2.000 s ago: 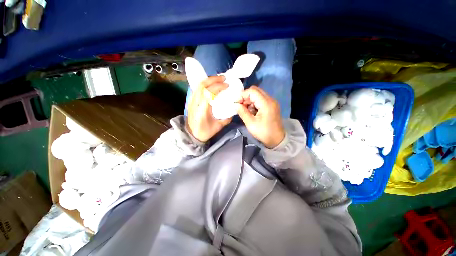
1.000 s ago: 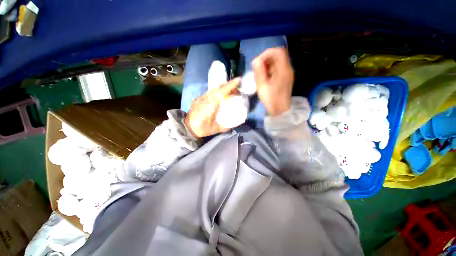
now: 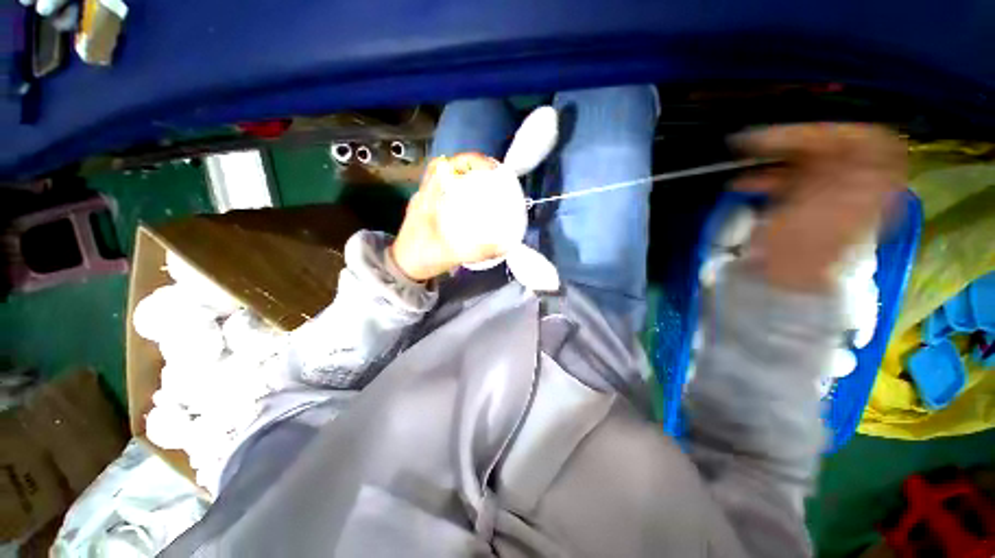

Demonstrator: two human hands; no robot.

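Observation:
My left hand [image 3: 423, 231] holds a white plush rabbit head [image 3: 483, 218] above my lap, its two ears pointing to the right, one up and one down. A small patch of yellow shows at my left fingers. A white thread [image 3: 644, 182] runs taut from the head between the ears to my right hand [image 3: 824, 196]. My right hand is blurred, far out over the blue basket, at the thread's end. A needle cannot be made out.
The blue basket [image 3: 903, 245] of white pieces is at the right, partly hidden by my right arm. An open cardboard box [image 3: 140, 360] of white pieces is at the left. A blue-covered table [image 3: 491, 49] runs across the front. A yellow bag [image 3: 944, 185] lies beyond the basket.
My right hand has moved from the head far out to the right, and the thread now shows stretched. The head has turned in my left hand, so its ears point right.

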